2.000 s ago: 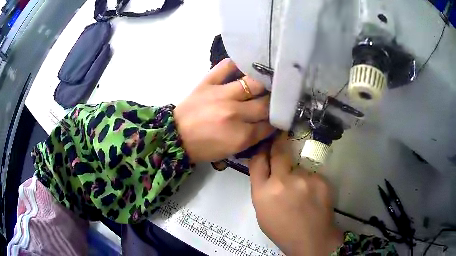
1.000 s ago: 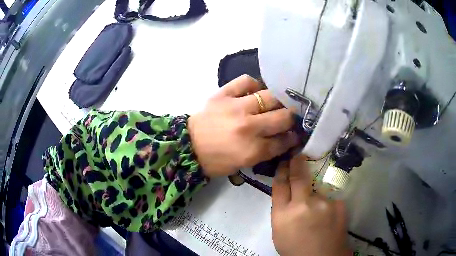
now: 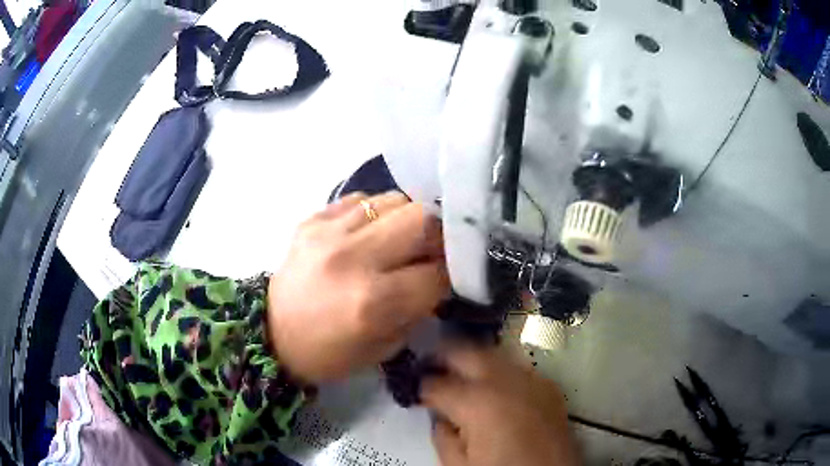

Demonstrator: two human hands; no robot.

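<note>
A dark pouch being sewn lies under the head of the white sewing machine, mostly hidden by my hands. My left hand, with a ring, lies over the pouch with its fingertips hidden beside the machine head. My right hand is blurred; its fingers pinch the pouch's near edge. A dark rounded part of the fabric shows beyond my left hand. The needle and presser foot are hidden.
Two dark pouch panels lie overlapped on the white table at left. Looped black strips lie beyond them. Thread snips lie at lower right. Cream tension knobs stick out from the machine. A ruler scale runs along the near edge.
The view has shifted, showing more of the looped strips. A dark bunched part of the pouch now shows between my hands, nearer to me. Less fabric shows beyond my left hand.
</note>
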